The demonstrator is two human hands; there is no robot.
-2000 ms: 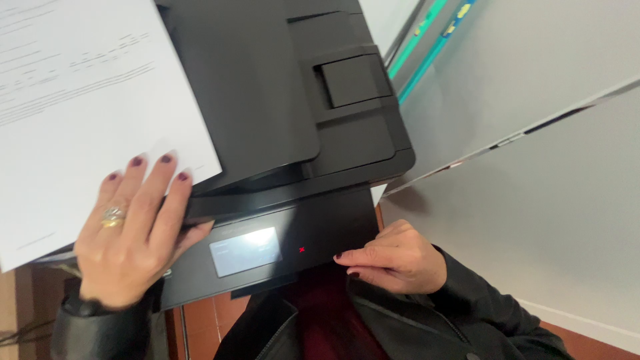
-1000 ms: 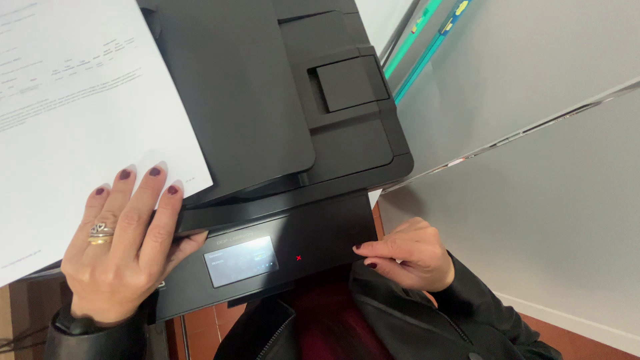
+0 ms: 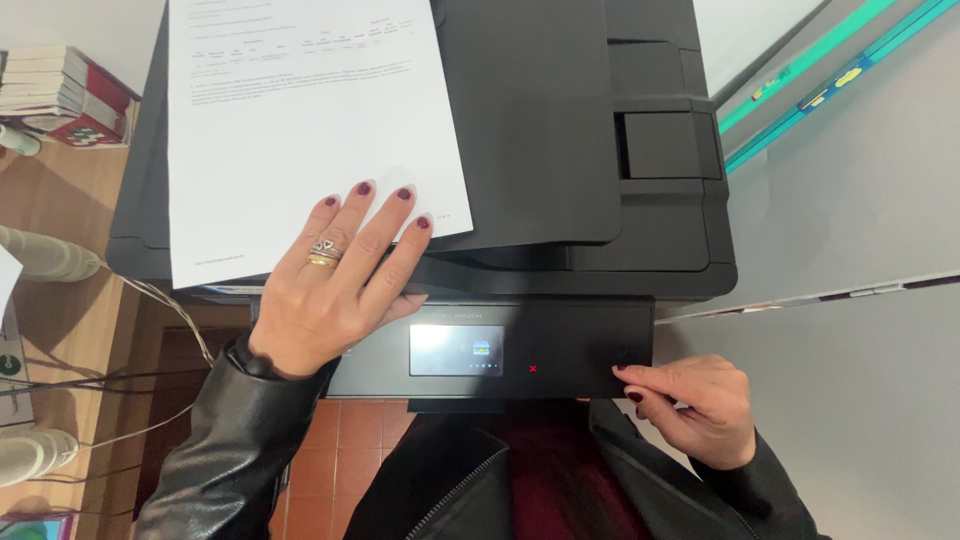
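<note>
A black printer (image 3: pixel 547 172) with a document feeder fills the middle of the head view. White printed sheets (image 3: pixel 300 165) lie tilted on top of it. My left hand (image 3: pixel 337 285), with rings, rests palm down on the lower edge of the paper, fingers spread, thumb at the printer's front edge. Below is the control panel (image 3: pixel 577 330) with a lit touchscreen (image 3: pixel 456 350) and a small red X mark (image 3: pixel 532 368). At the panel's right end is my right hand (image 3: pixel 694 405), fingers bent and the index fingertip at the panel's surface; whether it presses is unclear.
To the left is a wooden desk (image 3: pixel 97 300) with cables (image 3: pixel 180 315), stacked books (image 3: pixel 52 90) and pale cylindrical objects (image 3: pixel 45 253). A grey wall panel (image 3: pixel 847 210) stands close on the right, with teal and green strips (image 3: pixel 810 64) near the printer's corner. Reddish floor tiles (image 3: pixel 360 457) show below.
The view has shifted, showing more of the desk at left. The touchscreen's picture has changed and now shows an icon. Both hands stay in about the same places.
</note>
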